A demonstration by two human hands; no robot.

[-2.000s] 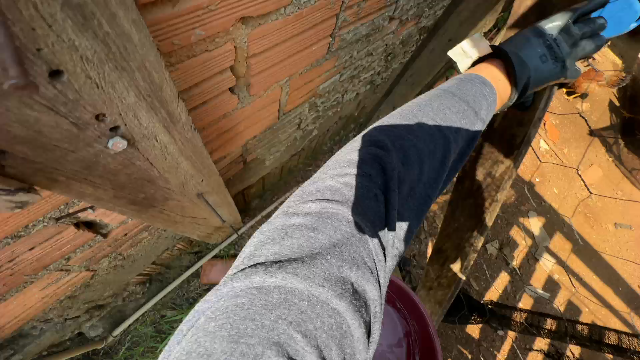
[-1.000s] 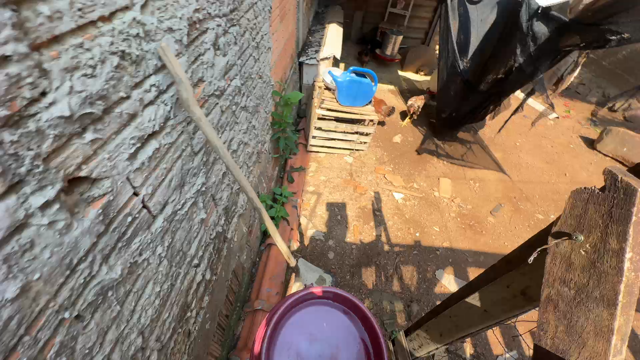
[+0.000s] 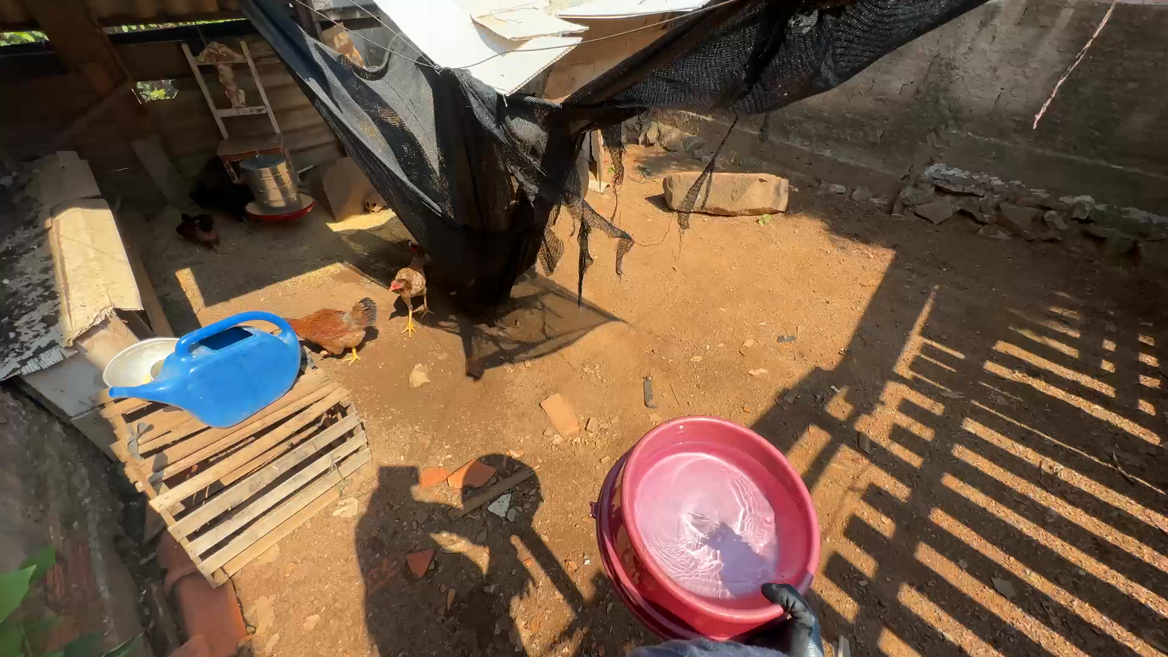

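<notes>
A pink plastic basin (image 3: pixel 721 529) with water in it is at the lower right, over the dirt ground; a darker red rim shows beneath it. My right hand (image 3: pixel 792 613), in a dark glove, grips its near right rim with the thumb over the edge; the other fingers are mostly hidden. My left hand is not in view. Far to the left of the basin, a blue plastic watering can (image 3: pixel 228 374) stands on a slatted wooden crate (image 3: pixel 265 497), with a pale bowl (image 3: pixel 137 363) just behind it.
Two chickens (image 3: pixel 333 327) stand beyond the crate. Black shade netting (image 3: pixel 474 173) hangs low ahead. A metal feeder (image 3: pixel 271 185) is at the back left. A stone block (image 3: pixel 725 193) lies farther back, and brick pieces (image 3: pixel 559 415) are scattered on the ground. Fence shadows cross the right side.
The view has swung from the brick wall to the yard. The gloved hand seen earlier beside a blue object is gone from there. The blue watering can stays on the crate.
</notes>
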